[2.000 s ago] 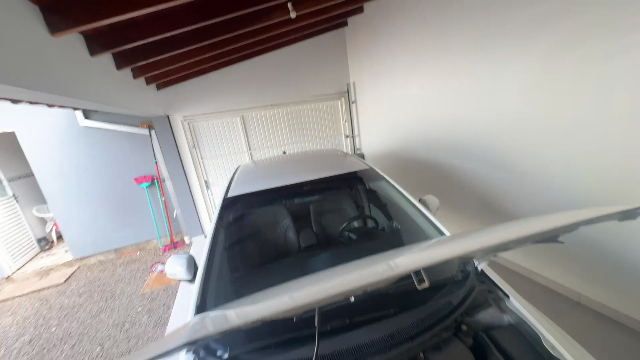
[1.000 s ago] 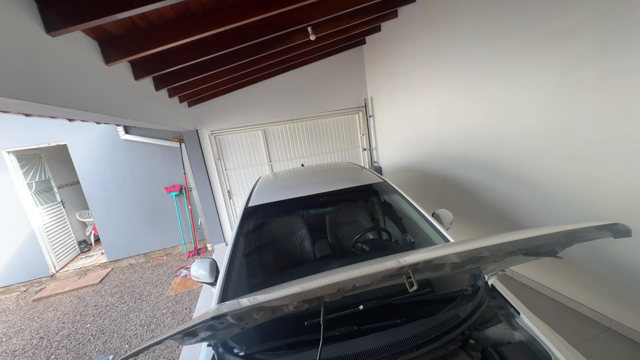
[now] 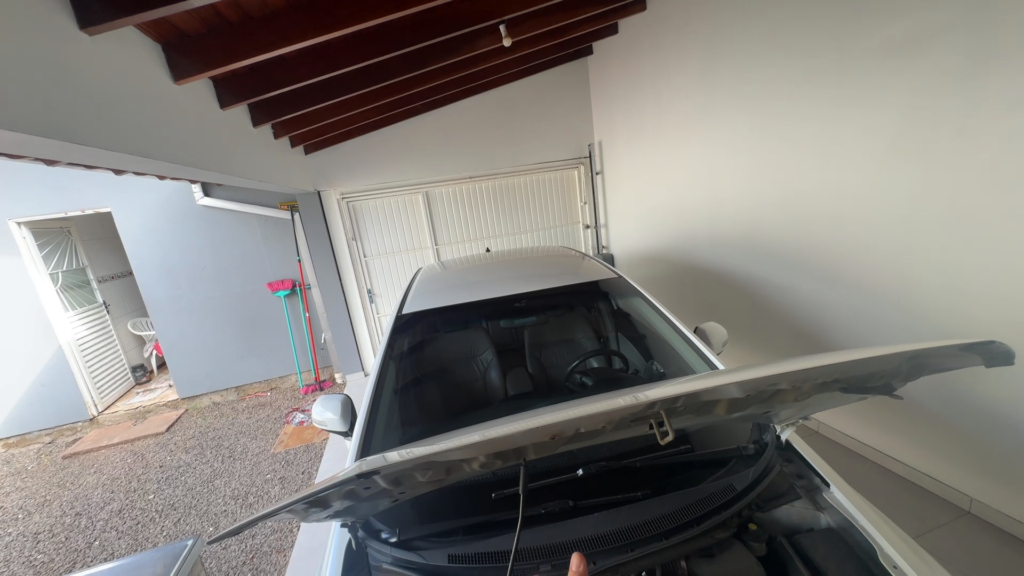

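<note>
A white car (image 3: pixel 504 284) faces me with its hood (image 3: pixel 640 408) raised. The hood's latch striker (image 3: pixel 662 428) shows on its underside. Below it are the windshield wipers (image 3: pixel 596 500), the cowl grille (image 3: pixel 608 532) and part of the engine bay (image 3: pixel 744 552). A thin dark rod or cable (image 3: pixel 518 512) rises near the middle. One fingertip (image 3: pixel 578 564) shows at the bottom edge, just right of that rod or cable; which hand it belongs to, and whether it touches anything, I cannot tell. The rest of both hands is out of view.
A white wall (image 3: pixel 816 200) and tiled floor (image 3: pixel 944 512) lie on the right. Behind the car is a white garage door (image 3: pixel 512 216). Brooms (image 3: pixel 282 288) lean on the left wall beside gravel (image 3: pixel 184 496). A metallic box-like object (image 3: pixel 148 560) stands at the bottom left.
A fingertip has come into view at the bottom edge, and so has the metallic object at the bottom left. The car and its raised hood look unchanged.
</note>
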